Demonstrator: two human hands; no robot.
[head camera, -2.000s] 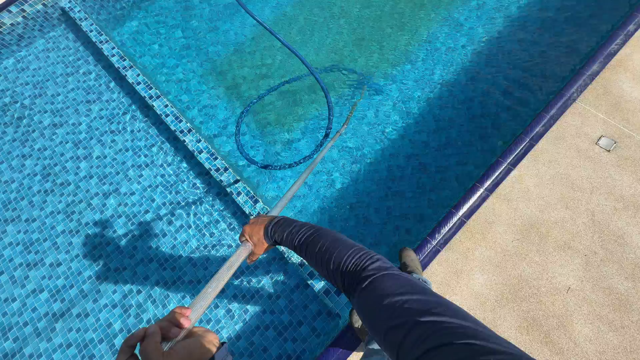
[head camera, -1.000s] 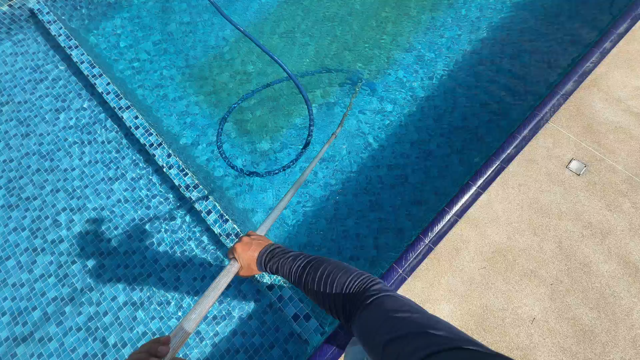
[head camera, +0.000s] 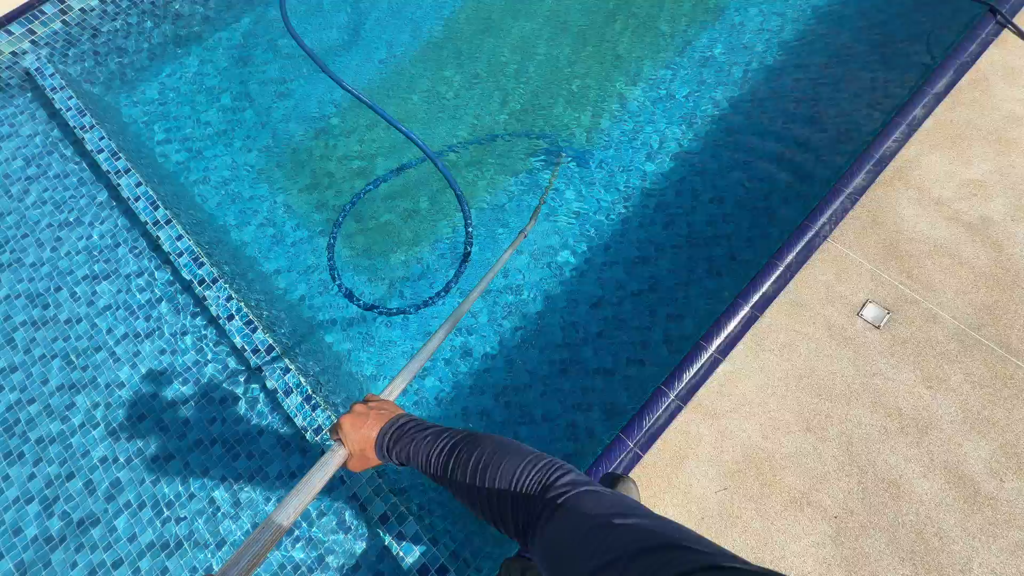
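Observation:
My right hand, at the end of a dark blue sleeve, is closed around a long metal telescopic pole over the tiled ledge of the pool. From the bottom left the pole slants up and away into the water, where its far end blurs near the blue hose. That blue pool hose curves down from the top and forms a loop, partly under water, left of the pole. My left hand is out of the frame; the pole's near end runs off the bottom edge.
Dark blue coping tiles edge the pool on the right, beside a beige deck with a small square metal fitting. A tiled ledge divides the shallow part at left from the deeper water. A shoe shows beside the coping.
My left hand, on the pole's near end at the lower left in both earlier frames, has left the view. My right hand stays closed on the pole.

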